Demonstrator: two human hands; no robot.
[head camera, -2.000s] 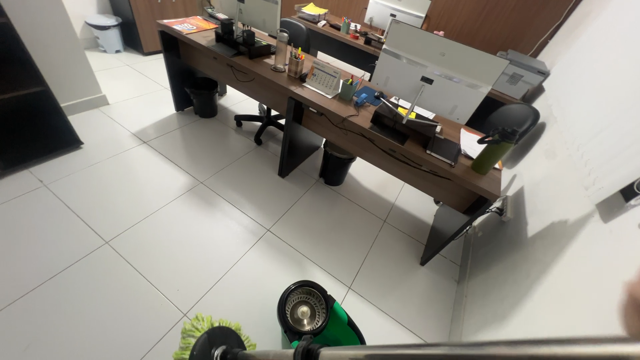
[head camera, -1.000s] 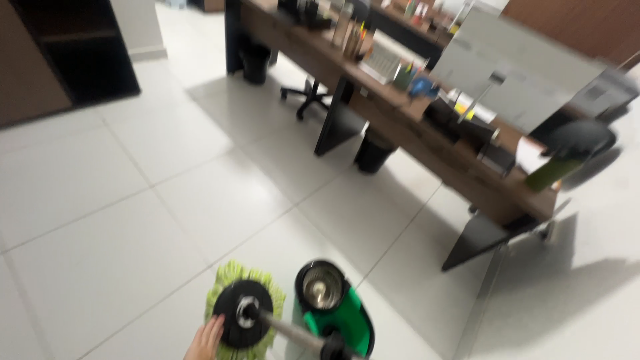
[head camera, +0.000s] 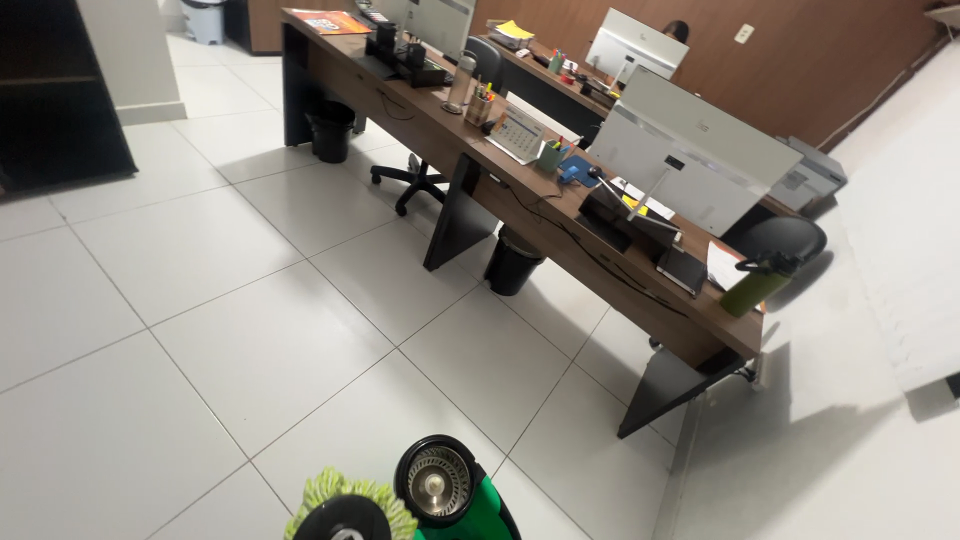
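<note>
Neither of my hands shows in the head view at this moment. At the bottom edge is a round mop head with a black plate (head camera: 341, 519) and a light green fringe (head camera: 330, 487); its lower part is cut off by the frame. Close to its right stands a green and black mop bucket (head camera: 480, 514) with a round metal spin basket (head camera: 435, 484) at its top. The mop's handle is out of view.
A long wooden desk (head camera: 420, 97) runs diagonally, bearing monitors, pen holders and a green bottle (head camera: 757, 285). Black bins (head camera: 512, 262) and a wheeled chair (head camera: 412, 180) stand beneath or behind it. A dark shelf unit (head camera: 60, 97) is at left, a white wall (head camera: 847, 450) at right.
A hand touching the mop plate one second ago is out of view now. The mop handle, which crossed the bottom of both earlier frames, no longer shows. The view has shifted.
</note>
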